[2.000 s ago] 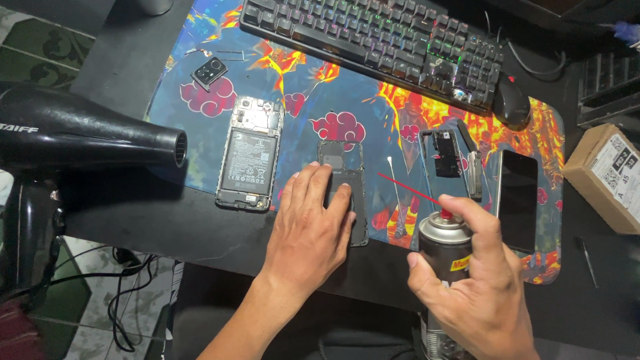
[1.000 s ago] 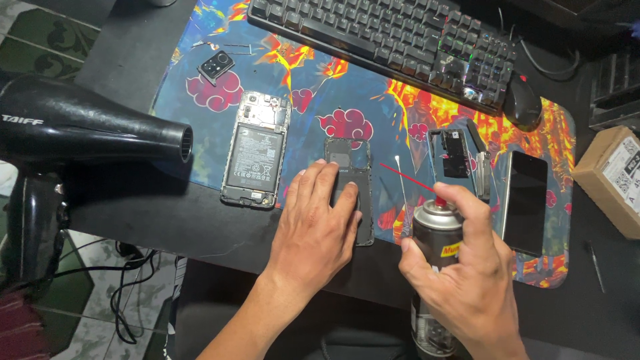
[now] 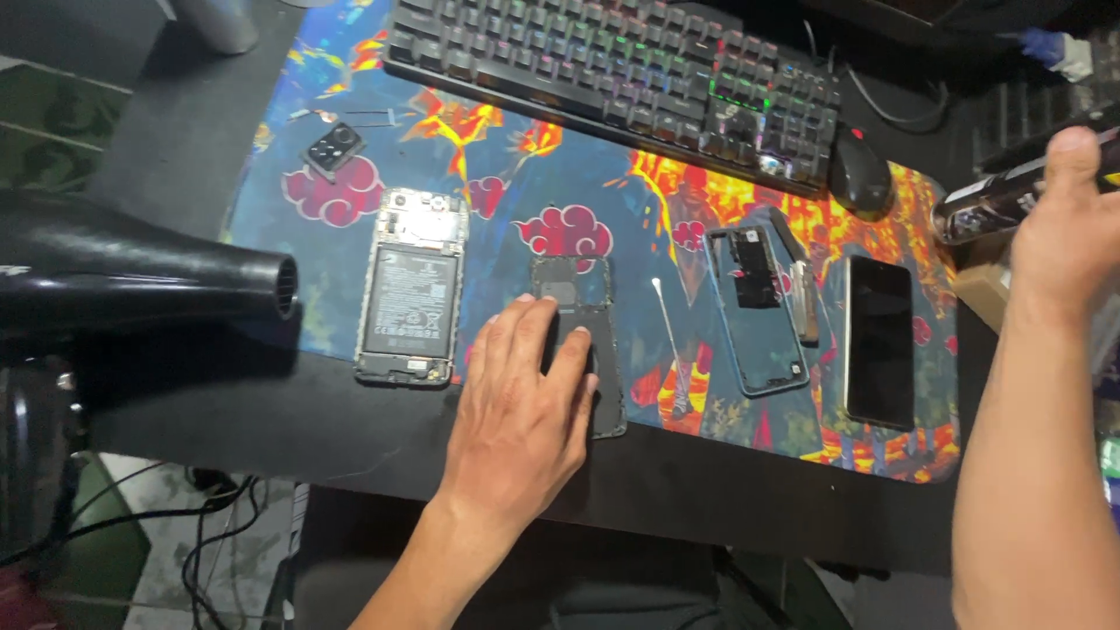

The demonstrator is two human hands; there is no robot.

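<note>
My left hand [image 3: 525, 394] lies with spread fingers on a dark phone back cover [image 3: 604, 367], which rests flat on the patterned desk mat. Left of it lies an opened phone [image 3: 411, 289] with its battery and board showing. At the far right my right hand [image 3: 1063, 210] grips a black spray can [image 3: 989, 206], tilted nearly flat above a cardboard box. A cotton swab [image 3: 669, 324], an empty phone frame [image 3: 757, 350] with a black piece across it, and a phone with a dark screen [image 3: 879, 341] lie between the hands. A camera cover [image 3: 332, 150] sits at the upper left.
A black hair dryer [image 3: 175, 262] reaches in from the left, its nozzle near the opened phone. A keyboard [image 3: 612, 79] and a mouse [image 3: 860, 171] line the mat's far side. The cardboard box [image 3: 984, 293] stands at the right. Cables [image 3: 197, 525] hang below the desk at the left.
My right hand has moved with the spray can from beside the back cover to the far right, and the can has gone from upright to tilted. My left hand has stayed on the cover.
</note>
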